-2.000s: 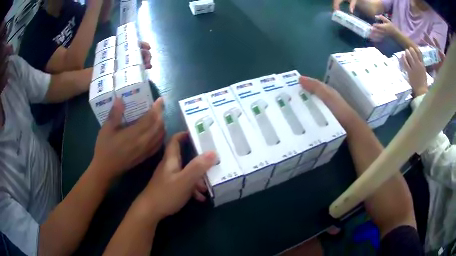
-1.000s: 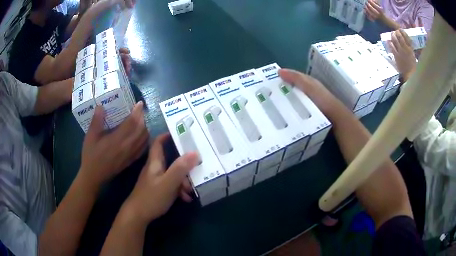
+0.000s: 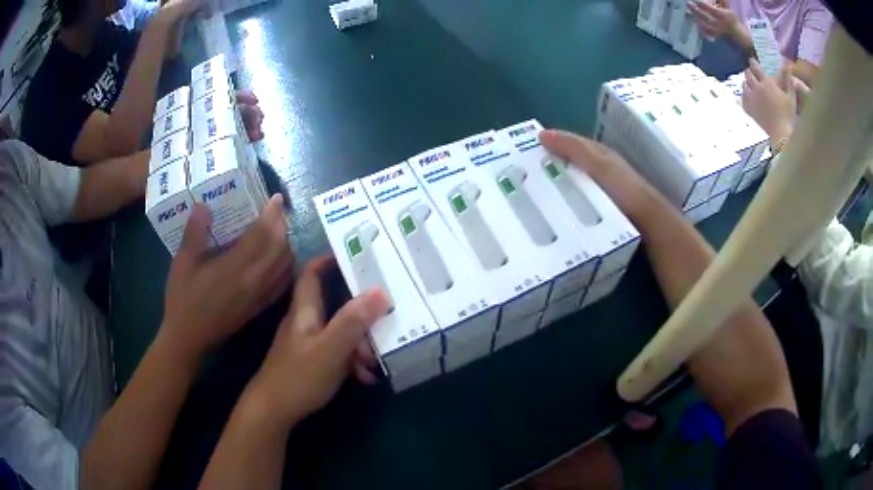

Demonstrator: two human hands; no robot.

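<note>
A block of white retail cartons (image 3: 483, 244) lies in front of me on the dark table, picture faces up, in two layers. The top layer shows several wand-like devices with green screens. My left hand (image 3: 321, 335) grips the block's left end, thumb on the top face and fingers at the side. My right hand (image 3: 589, 163) is at the far right corner, fingers on the edge; the rest of its hold is hidden behind the cartons.
A neighbour's hands hold a similar carton stack (image 3: 206, 158) at left. Another carton stack (image 3: 680, 139) lies at right. A lone carton (image 3: 353, 12) lies far up the dark table (image 3: 402, 86). A cream post (image 3: 756, 230) rises at right. Other people sit around.
The block and my hands sit further left and slightly higher in the picture than two seconds ago, as the whole view shifted. My grip looks the same. At far right, a person's carton is now upright.
</note>
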